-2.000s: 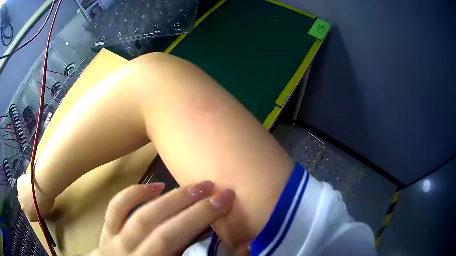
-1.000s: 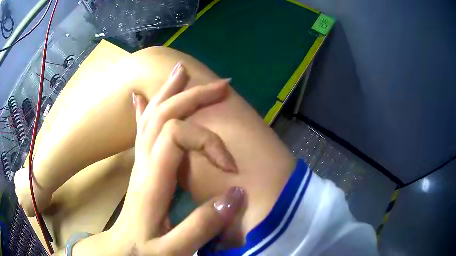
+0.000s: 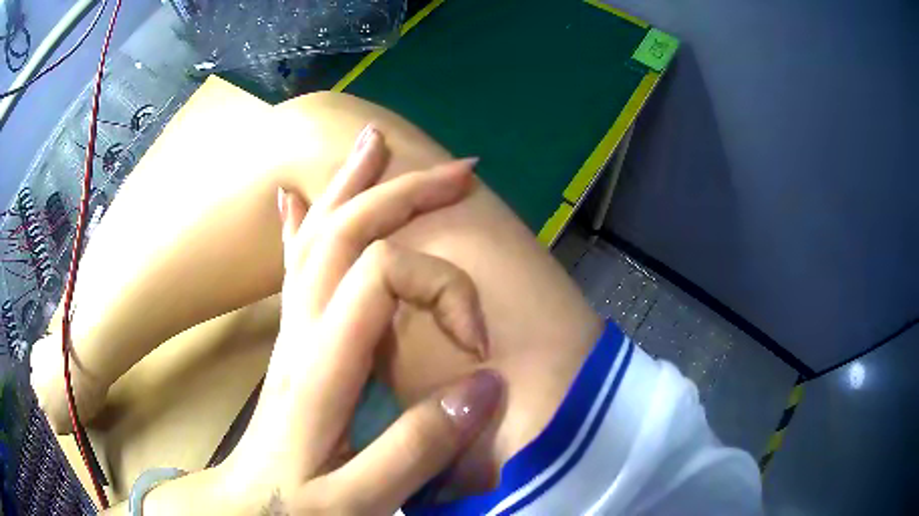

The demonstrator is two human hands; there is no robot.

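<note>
My left hand (image 3: 348, 272), with a pale band at its wrist, lies across my bare right arm. Its fingers are spread and bent, the thumb near the blue-edged white sleeve, and it holds nothing. My right arm is sharply bent, with the forearm running to the lower left. My right hand (image 3: 66, 388) is small and bent at the left edge; its fingers and anything in them are hidden. A red and black cable (image 3: 78, 242) hangs in front of it. A tan sheet (image 3: 171, 433) lies beneath the forearm.
Clear trays with dark discs and red wires (image 3: 40, 227) stand at the left. A shiny empty blister tray (image 3: 292, 30) is at the top. The green mat (image 3: 484, 91) has yellow edging and a green label (image 3: 657, 48). A grey wall is at the right.
Since two seconds ago, my left hand has moved up over the right arm and its fingers have spread. In the last second it has shifted slightly right. My right arm stays bent.
</note>
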